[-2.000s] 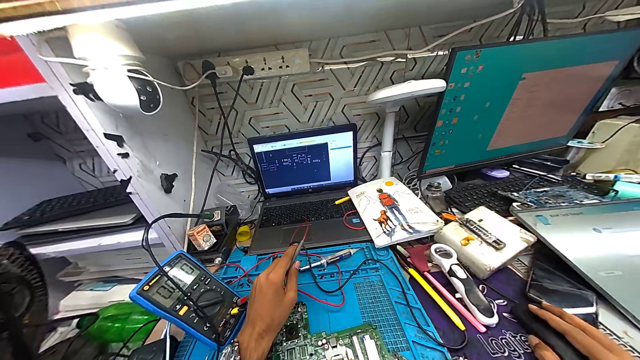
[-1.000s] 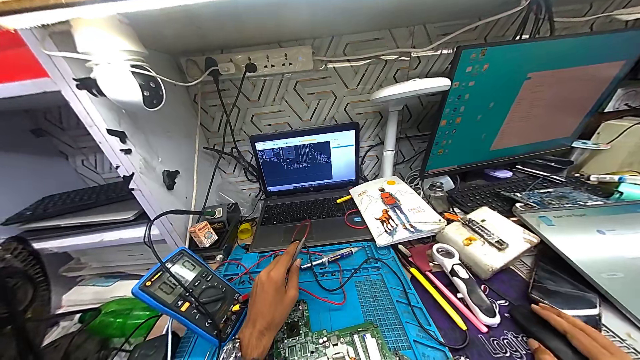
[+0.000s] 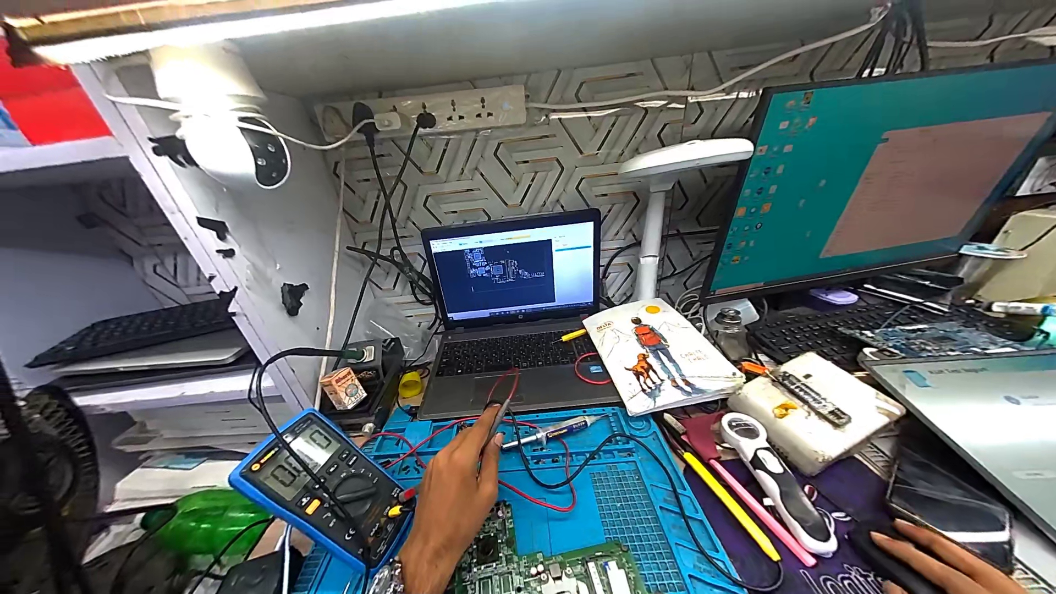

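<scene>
My left hand (image 3: 458, 487) reaches over the blue silicone repair mat (image 3: 561, 528), its fingers closed on a thin dark probe (image 3: 495, 425) just below the laptop (image 3: 511, 346). Under its wrist side lies a green circuit board (image 3: 577, 573), cut off by the lower edge. A blue digital multimeter (image 3: 318, 487) leans to the left of this hand, with red and black leads. My right hand (image 3: 940, 557) rests on a black computer mouse (image 3: 883, 549), beside a dark smartphone (image 3: 949, 503). The laptop's screen shows a board layout.
An illustrated notebook (image 3: 664, 355) overlaps the laptop's right edge. A yellow pen-like tool (image 3: 730, 503), a pink one (image 3: 763, 511) and a black-and-white handheld tool (image 3: 780, 483) lie right of the mat. A large monitor (image 3: 874, 181) stands behind a keyboard (image 3: 808, 330). Loose leads cross the mat.
The laptop's screen went from a dark view with a few lines of shapes to a board layout, which has since shifted. Both hands have stayed in nearly the same places.
</scene>
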